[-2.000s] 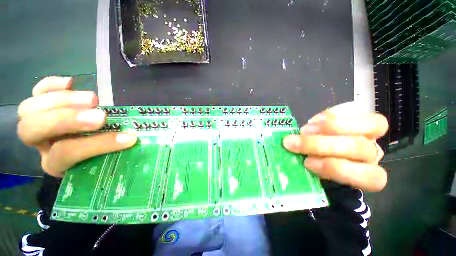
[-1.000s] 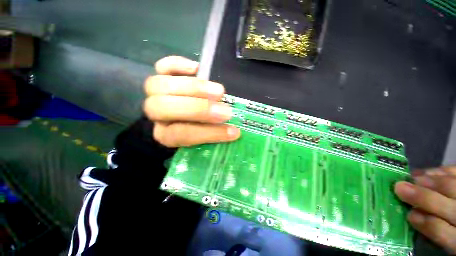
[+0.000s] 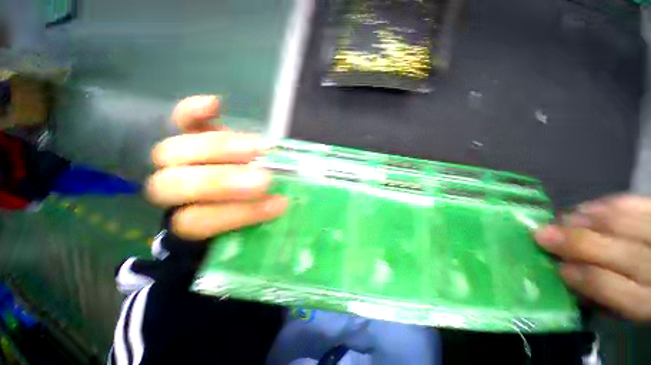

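Note:
A green PCB panel (image 3: 400, 246) is held in front of me above the mat's near edge, blurred by motion, with two dark-and-white rows along its far edge. My left hand (image 3: 214, 175) grips its left end, fingers on top. My right hand (image 3: 607, 253) grips its right end and is cut off by the picture's edge. Whether it is one panel or two together cannot be told. Beyond the panel, a black parts tray (image 3: 377, 87) holds small gold-coloured bits and is cut off at the top.
A dark mat (image 3: 400, 121) with small pale specks lies under the tray. To the left are a green surface (image 3: 178, 57), a blue object (image 3: 93, 180), a red-and-dark shape (image 3: 14, 171) and a brown box-like object (image 3: 30, 100), all blurred.
Since two seconds ago the view has turned, so the tray sits farther right and the panel stack has left the picture. Both hands still hold the panel, now less tilted than one second ago.

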